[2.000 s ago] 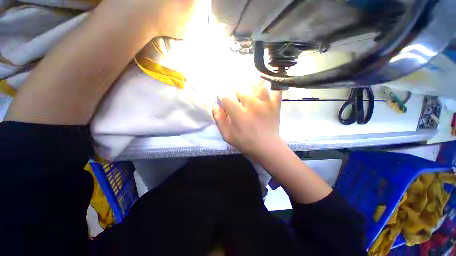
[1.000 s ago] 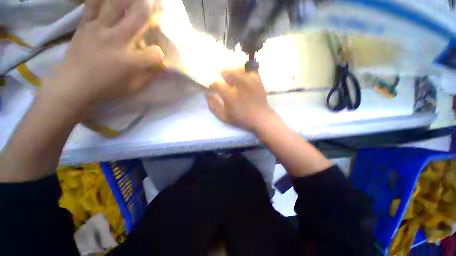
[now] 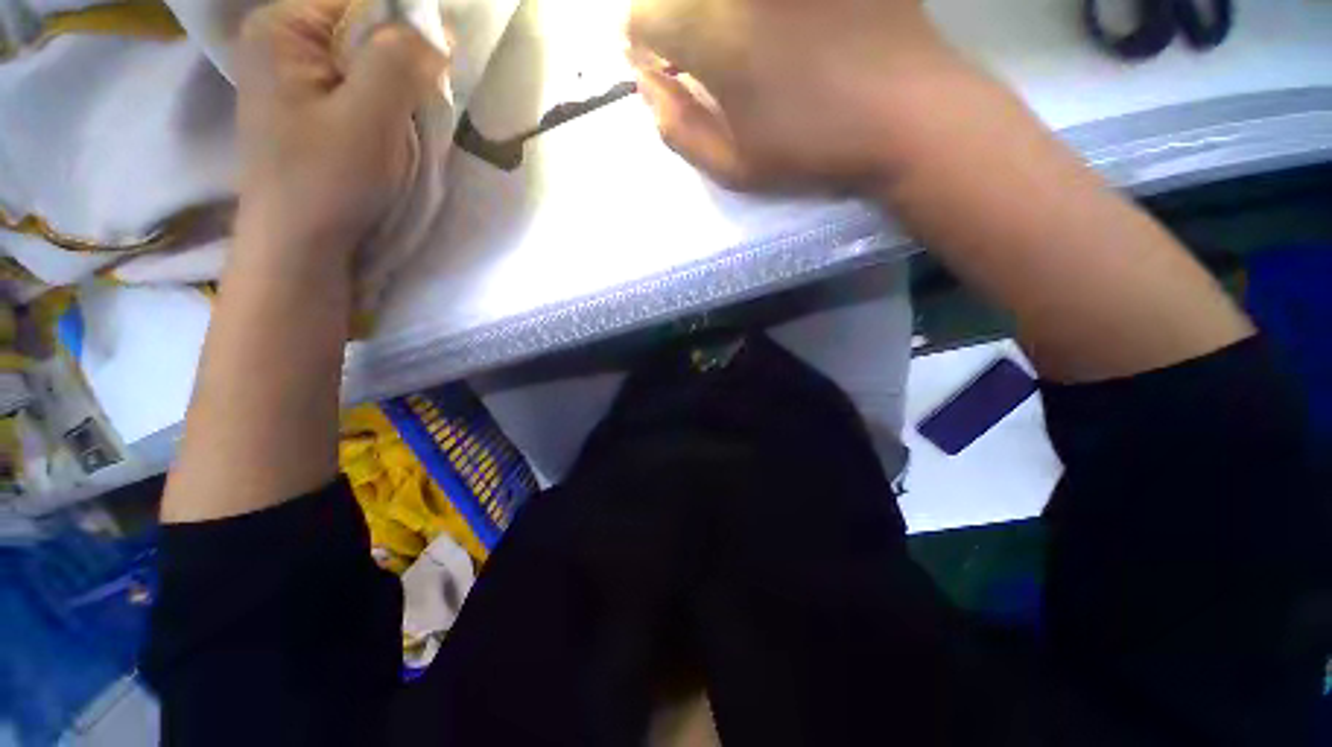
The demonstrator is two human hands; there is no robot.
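The garment (image 3: 124,132), pale inner side up with mustard-yellow seam strips, lies heaped at the left of the white machine table (image 3: 584,248). My left hand (image 3: 329,124) is closed on a bunched pale part of it at the upper left. My right hand (image 3: 774,102) is near the top centre, blurred, fingers curled at the edge of the lamp glare; whether it holds anything cannot be told. A dark slot or strip (image 3: 563,117) shows on the table between the hands. Needle and presser foot are not in view.
Black shears handles (image 3: 1158,21) are cut off at the upper right edge. Below the table are a blue basket (image 3: 465,455) with yellow pieces and a pale scrap (image 3: 435,587), and a dark smartphone (image 3: 979,406) on a white shelf (image 3: 986,489). Blue material (image 3: 73,613) is at the lower left.
The view has shifted left and down, so the machine head is out of the picture. My left hand now grips bunched pale fabric. My right hand has come away from the presser foot area.
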